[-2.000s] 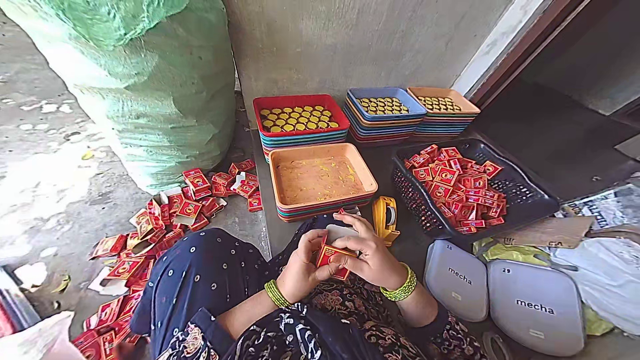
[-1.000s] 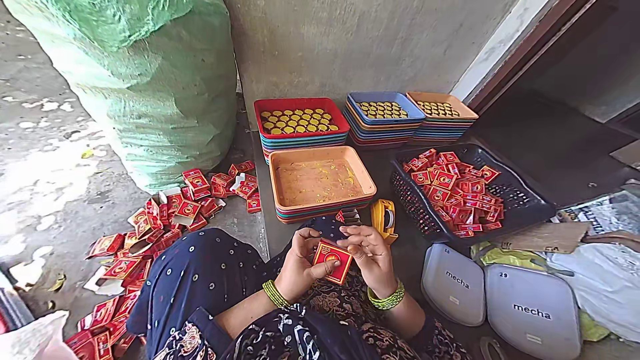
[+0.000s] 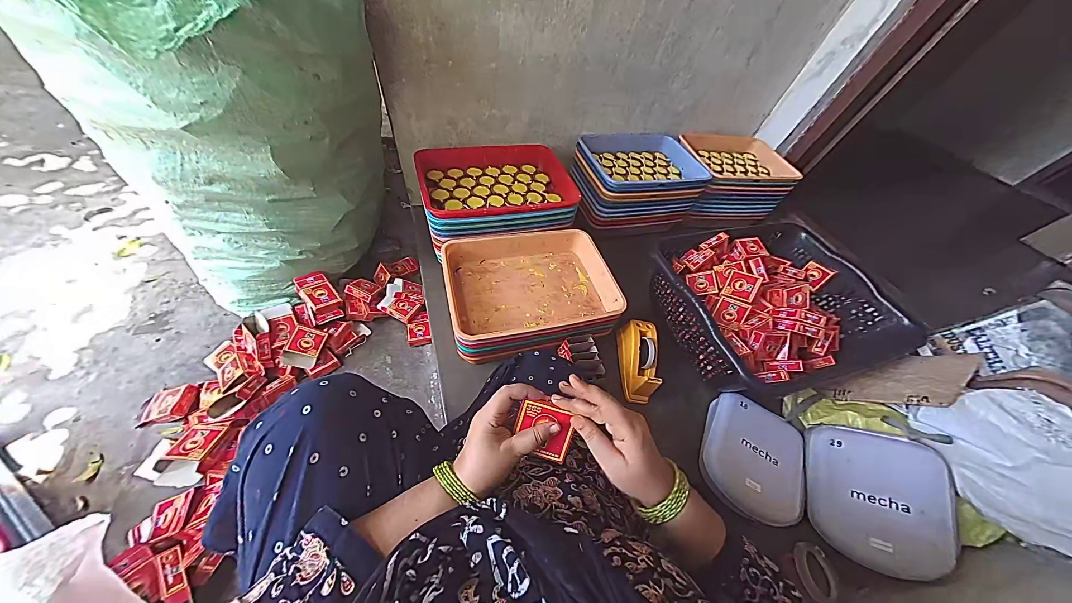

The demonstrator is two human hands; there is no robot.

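A small red printed cardboard box [image 3: 543, 431] is in my left hand [image 3: 496, 440], its thumb across the front face. My right hand [image 3: 615, 435] is at the box's right side, fingertips at its top edge; whether it grips the box cannot be told. Just beyond my hands is an orange plastic tray [image 3: 615, 306] on a stack, its inside smeared yellow. A yellow tape dispenser [image 3: 639, 362] stands to the right of that stack, and several small boxes [image 3: 582, 356] lie partly hidden below the tray.
Behind are stacked trays, the red [image 3: 494, 154], blue [image 3: 645, 142] and orange [image 3: 741, 142] top ones holding yellow-topped discs. A black basket [image 3: 879, 335] holds red boxes; more boxes [image 3: 306, 341] lie on the floor by a green sack [image 3: 260, 167]. Two grey cases [image 3: 883, 502] and a tape roll [image 3: 812, 569] are at right.
Two seconds ago both hands were close around the red box, partly hiding it. The box now faces up in my left hand, and the right hand's fingers have spread more.
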